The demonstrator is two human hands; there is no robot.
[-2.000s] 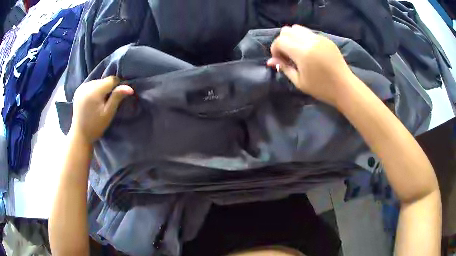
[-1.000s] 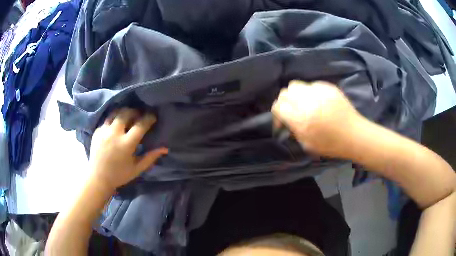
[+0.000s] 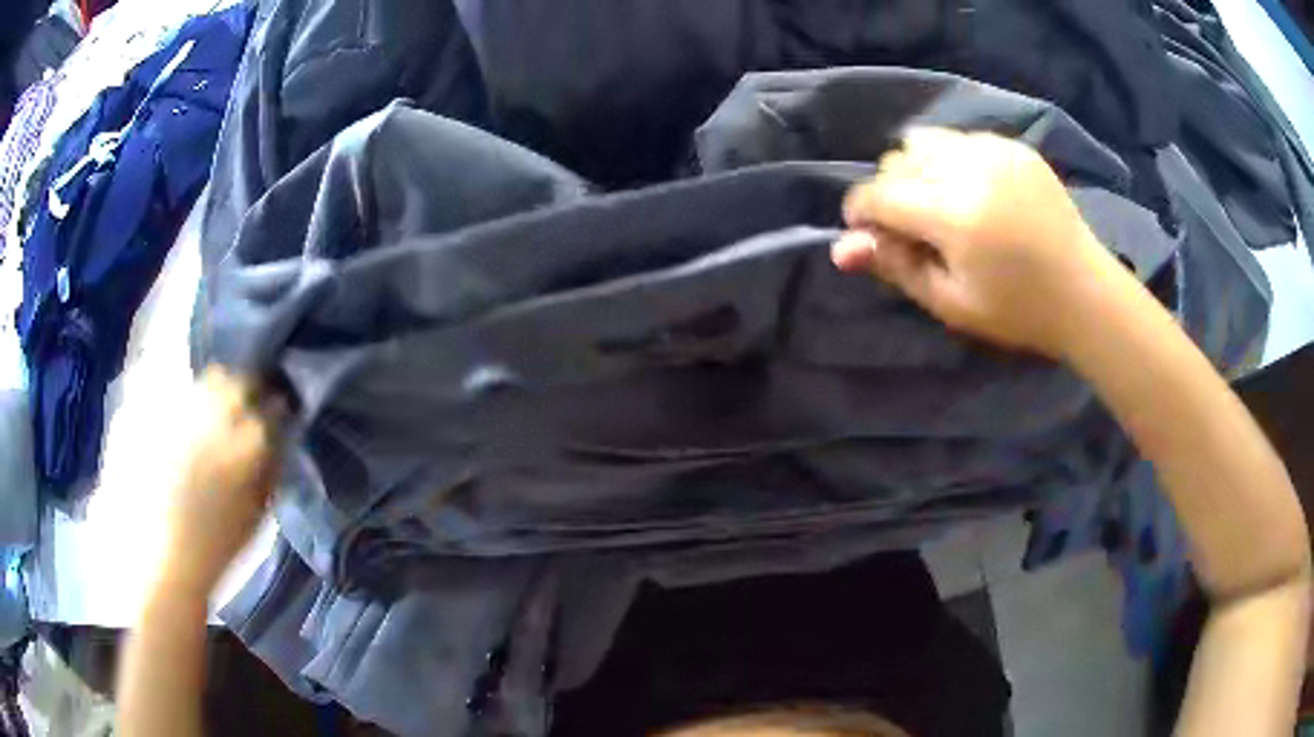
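A grey garment (image 3: 562,418) lies bunched in wide folds across the middle of the view, its lower part hanging over the table's near edge. A blurred dark label (image 3: 670,334) shows inside its upper band. My left hand (image 3: 231,454), blurred, grips the garment's left edge. My right hand (image 3: 973,238) is closed on the upper band right of the label, with the thumb at the edge. Whether a tool is inside my right hand cannot be seen.
More dark grey garments (image 3: 605,72) are heaped at the far side and far right. A navy garment (image 3: 130,173) with a white drawstring lies at the left on the white table (image 3: 108,554). Dark cloth (image 3: 793,655) covers my lap.
My left hand has moved left and down to the garment's edge. My right hand has moved up and right to the upper band. The band is now pulled up into a double fold.
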